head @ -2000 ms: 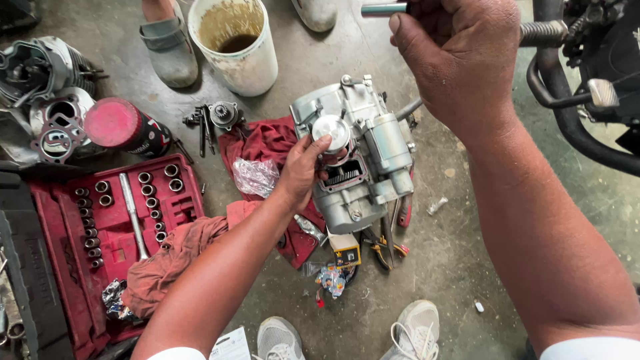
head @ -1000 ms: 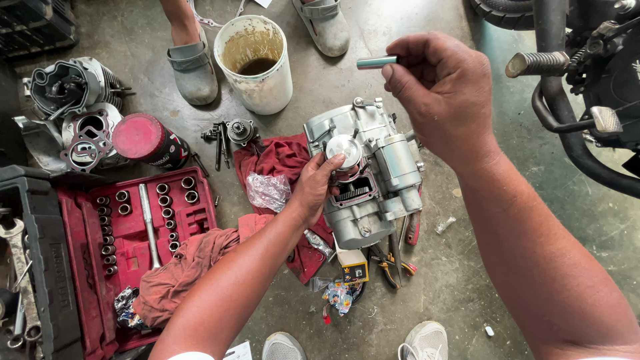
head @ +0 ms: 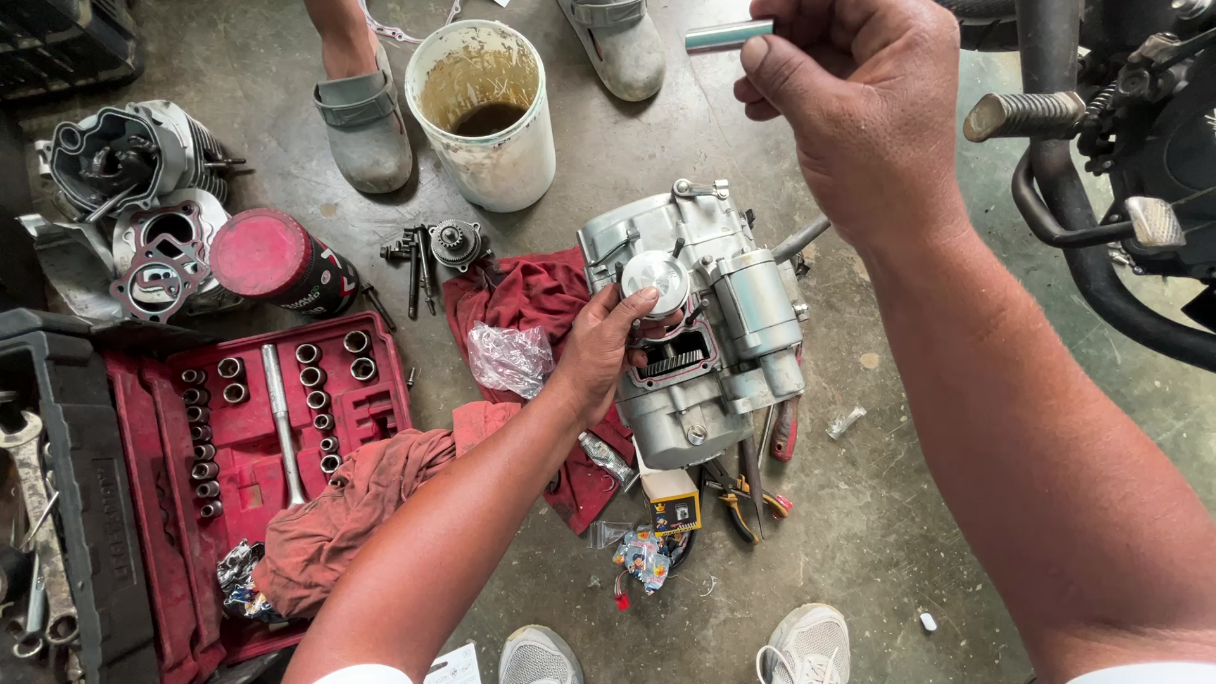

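My left hand (head: 608, 351) grips a silver piston (head: 655, 280) at the open top of a motorcycle engine crankcase (head: 684, 432). Its thumb lies on the piston's edge, while the lower part of the piston is partly hidden by the fingers. Raised at the upper right, my right hand (head: 855, 104) pinches a short shiny metal pin (head: 727, 36) between thumb and fingers, apart from the engine. A rectangular gasketed opening (head: 673, 359) shows beside the piston. Beneath the engine's left side lies a red cloth (head: 518, 294) with crumpled clear plastic (head: 510, 359) on it.
A red socket set case (head: 252, 418) and toolbox (head: 90, 513) lie left, below engine parts (head: 133, 161) and a red-lidded can (head: 261, 255). A white bucket (head: 503, 171) stands near another person's clogs (head: 366, 133). Pliers (head: 736, 503) lie below the engine; a motorcycle (head: 1130, 152) stands right.
The view has shifted somewhat. My left hand stays on the piston, and my right hand keeps hold of the metal pin, which shows more fully than two seconds ago.
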